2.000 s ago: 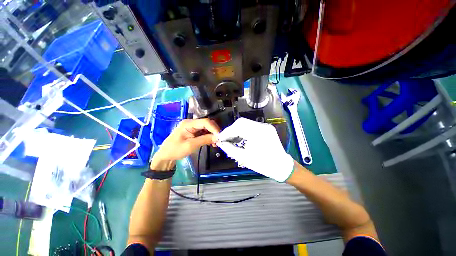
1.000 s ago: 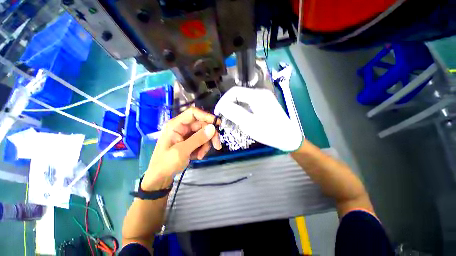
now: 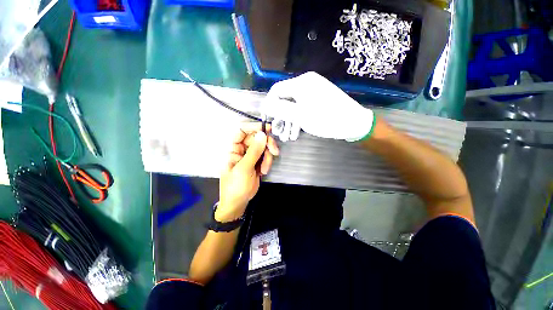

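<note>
My left hand (image 3: 247, 160), bare with a dark wristband, pinches a short black wire (image 3: 264, 128) upright between thumb and fingers. My right hand (image 3: 318, 109), in a white glove with a green cuff edge, meets it from the right, fingers curled. Small silvery ring terminals (image 3: 279, 126) show at the glove's fingertips, beside the wire; whether one is on the wire end is too small to tell. Another stretch of black wire (image 3: 219, 103) lies over the ribbed tray (image 3: 400, 154) and runs to the hands; I cannot tell if it is the same wire.
A heap of terminals (image 3: 379, 42) lies on the dark press plate (image 3: 312, 57). The wrench (image 3: 441, 69) is right of it. At left are orange-handled scissors (image 3: 91, 181), a pen-like tool (image 3: 82, 124), black wire bundles (image 3: 67, 221), red ones (image 3: 45, 275) and a blue bin (image 3: 112, 19).
The view has tilted down and the press body has left the picture. Both hands have come back from the press plate to over the ribbed tray, still close together.
</note>
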